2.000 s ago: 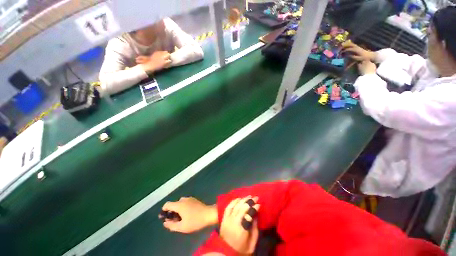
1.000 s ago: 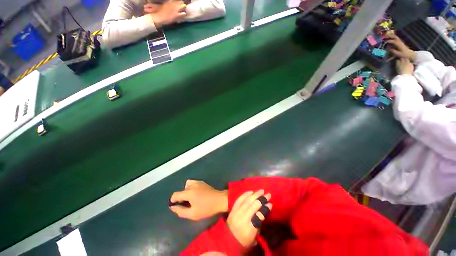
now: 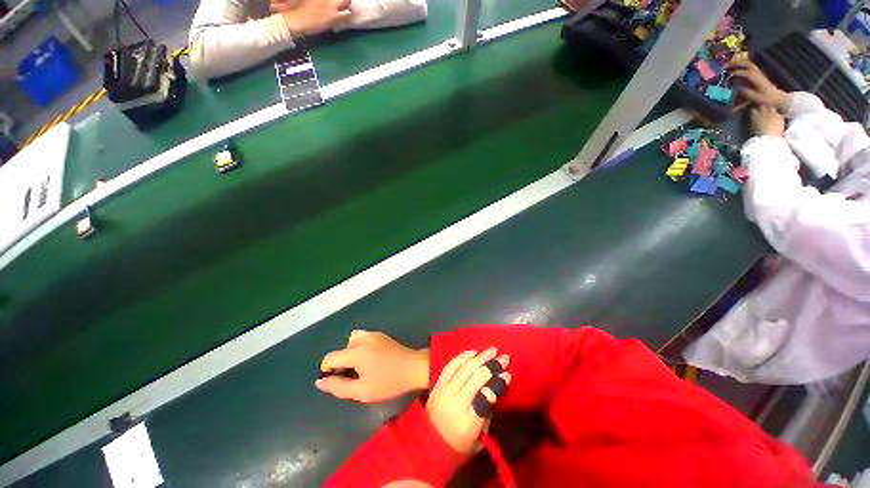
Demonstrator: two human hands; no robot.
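My right hand (image 3: pixel 375 368) rests on the near green bench, fingers curled in, with dark bands at the fingertips. No part shows in it. My left hand (image 3: pixel 464 400) lies across my right forearm on the red sleeve (image 3: pixel 544 367), empty, with black finger cots (image 3: pixel 491 388) on some fingers. Its wrist side is partly covered by the other red sleeve. Beyond the pale rail, two small yellow-and-black transformers (image 3: pixel 226 159) lie apart on the green conveyor belt (image 3: pixel 315 181), near its far rail.
A white label (image 3: pixel 134 457) is on the near bench at lower left. A metal post (image 3: pixel 649 91) rises from the near rail. A worker in white (image 3: pixel 811 219) handles coloured components (image 3: pixel 704 164) at right. Across the belt are resting forearms (image 3: pixel 248 43), a dark strip (image 3: pixel 300 81) and a black box (image 3: pixel 143 81).
The view has tilted down, so the far worker's head and the number sign have left the picture and the white label has come in. My hands stay crossed in the same pose.
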